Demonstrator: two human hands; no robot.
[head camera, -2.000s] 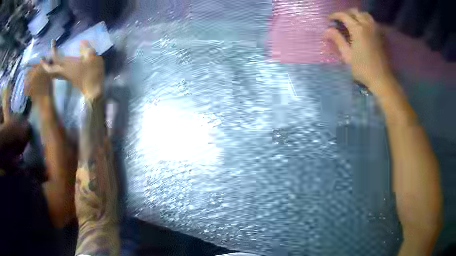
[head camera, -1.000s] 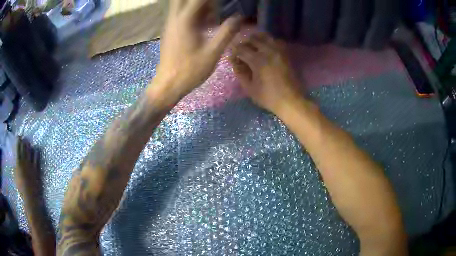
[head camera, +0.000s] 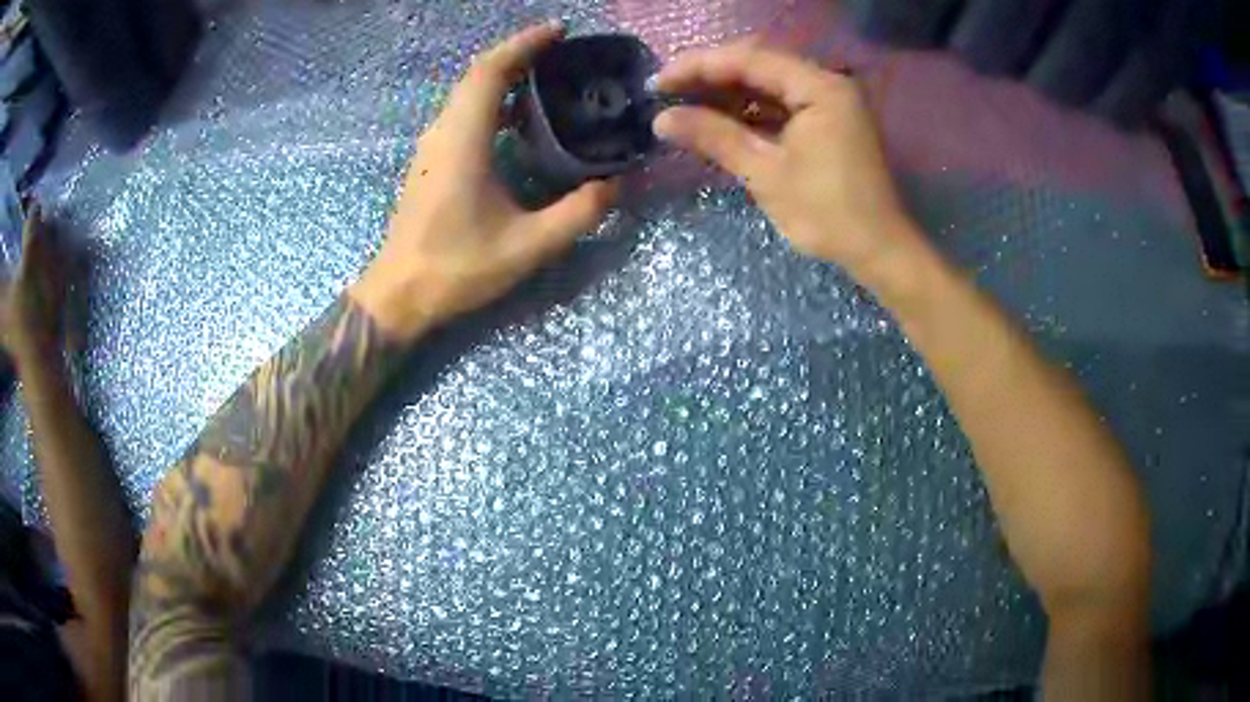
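A hollow black plastic cap (head camera: 598, 104) with a round feature inside is held at the far middle, its open side facing the camera. My left hand (head camera: 473, 206) grips it from the left, fingers around its far side and thumb at its near edge. My right hand (head camera: 809, 151) is at the cap's right rim, thumb and finger pinching a small fitting (head camera: 661, 99), tiny and blurred. I cannot tell whether the fitting touches the cap.
Clear bubble wrap (head camera: 617, 480) covers the table, with pink wrap (head camera: 960, 124) at the far side. Dark stacked housings (head camera: 1028, 41) stand at the far right and far left. A thin black phone-like rectangle (head camera: 1202, 185) lies far right. Another person's arm (head camera: 69, 453) is at the left edge.
My left hand, empty and left of the wrap's middle earlier, now holds the black cap. My right hand has moved from the pink wrap to the cap's rim with a small piece pinched.
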